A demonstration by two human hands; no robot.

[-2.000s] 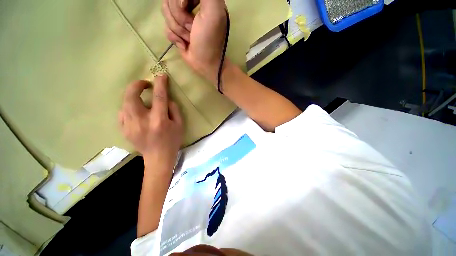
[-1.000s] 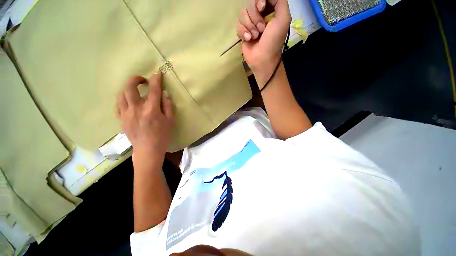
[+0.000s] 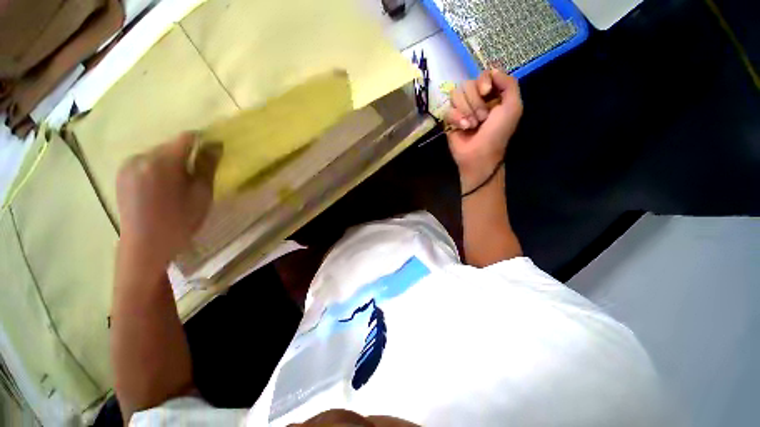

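Note:
The khaki bag panel (image 3: 283, 125) is lifted and folded over at its near edge, its brighter yellow reverse showing, blurred. My left hand (image 3: 171, 192) grips its near-left edge, fingers blurred. My right hand (image 3: 486, 117) is closed around a thin pointed tool (image 3: 433, 138) at the right, off the panel; the shaft points left and the handle is mostly hidden in the fist. A black cord (image 3: 483, 182) lies around my right wrist. The metal ornament is not visible.
A blue-rimmed tray (image 3: 581, 29) with a glittery silver mass is beyond my right hand. Black snips (image 3: 422, 79) lie left of it. Brown cut pieces (image 3: 62, 46) are at the far left. More khaki panels (image 3: 58, 258) lie at the left.
My left hand has moved left and raised the panel's near edge, folding it back. My right hand with the tool has moved away from the seam to the right. The ornament has gone from view.

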